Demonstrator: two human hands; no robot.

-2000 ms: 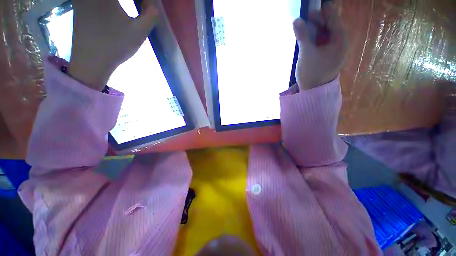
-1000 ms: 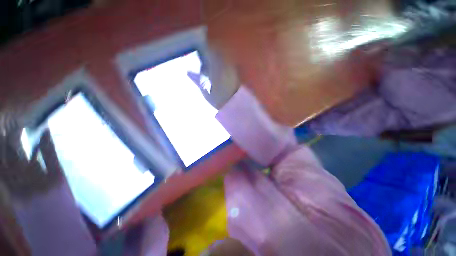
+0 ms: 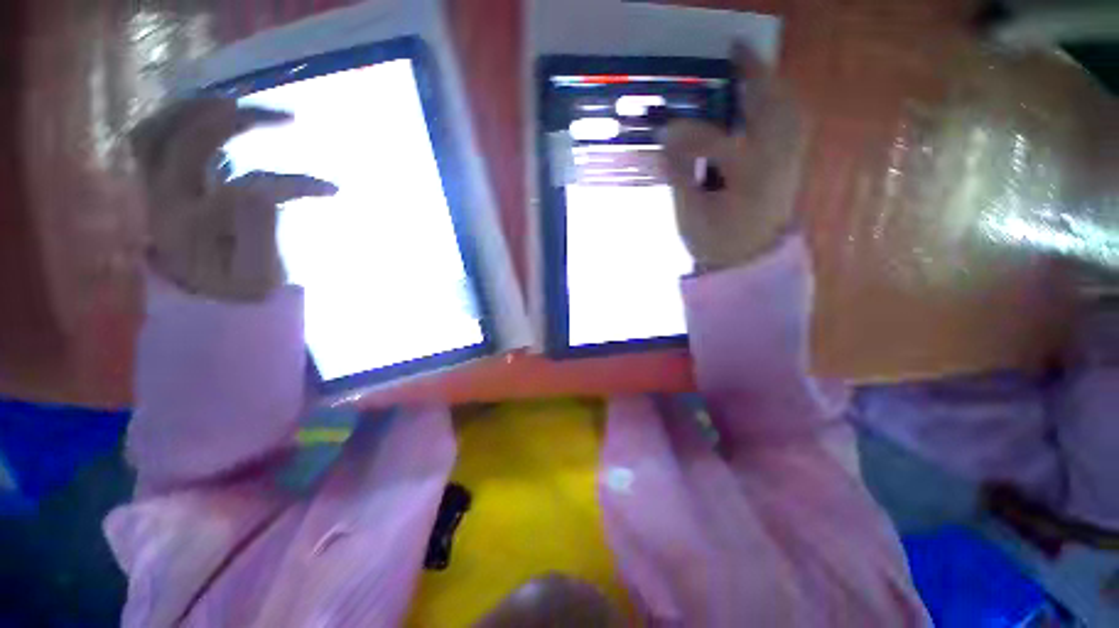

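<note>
Two tablets lie side by side on white protective sleeves on the orange-red bench. The left tablet (image 3: 380, 245) is tilted and its screen glows white. The right tablet (image 3: 620, 270) lies nearly straight; its screen is white below, with a dark band and light shapes at the top. My left hand (image 3: 227, 196) is over the left edge of the left tablet, fingers apart, holding nothing. My right hand (image 3: 736, 178) is over the right edge of the right tablet, fingers bent, with a small dark tip on one finger, and holds nothing.
The bench (image 3: 908, 221) has glossy clear film on it. Blue bins show below at the left (image 3: 61, 454) and at the lower right (image 3: 982, 577). Another person's pink sleeve (image 3: 982, 423) is at the right edge.
The view has swung back from a blurred, tilted one. The right tablet's screen has changed from nearly all white to one with a dark upper band. My hands have shifted over the tablets.
</note>
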